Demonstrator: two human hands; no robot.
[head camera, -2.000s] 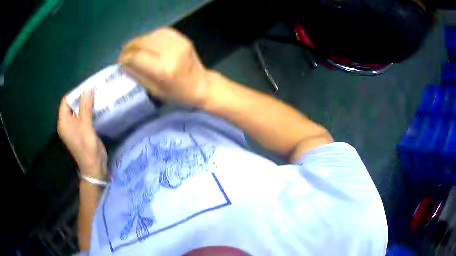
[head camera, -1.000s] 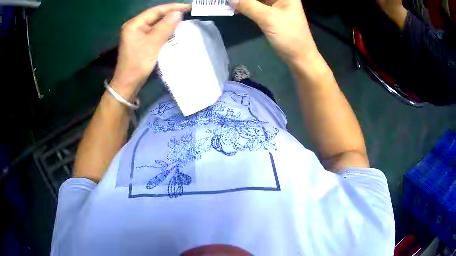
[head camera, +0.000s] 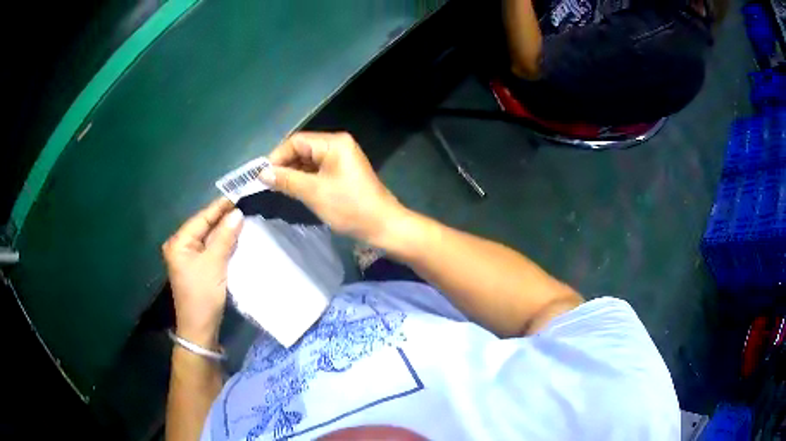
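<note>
A single barcode label (head camera: 242, 179), small and white with black bars, is held up near the workbench edge. My right hand (head camera: 332, 185) pinches its right end between thumb and fingertips. My left hand (head camera: 200, 263) is just below it, with its fingertips at the label's lower left corner and at the top of a folded white sheet (head camera: 280, 280). The sheet hangs from my left fingers in front of my shirt, blank side showing. Whether the left fingertips also hold the label is hard to tell.
The green-topped workbench (head camera: 215, 77) with a lighter green edge strip (head camera: 95, 103) curves across the left. A person in dark clothes (head camera: 620, 60) sits on a red round stool (head camera: 595, 131) at the upper right. Blue plastic crates (head camera: 750, 198) stand at the right edge on the green floor.
Both hands, the label and the sheet have shifted left and lower in the view. The view has turned, so the workbench shows more. The barcode label is now fully in view.
</note>
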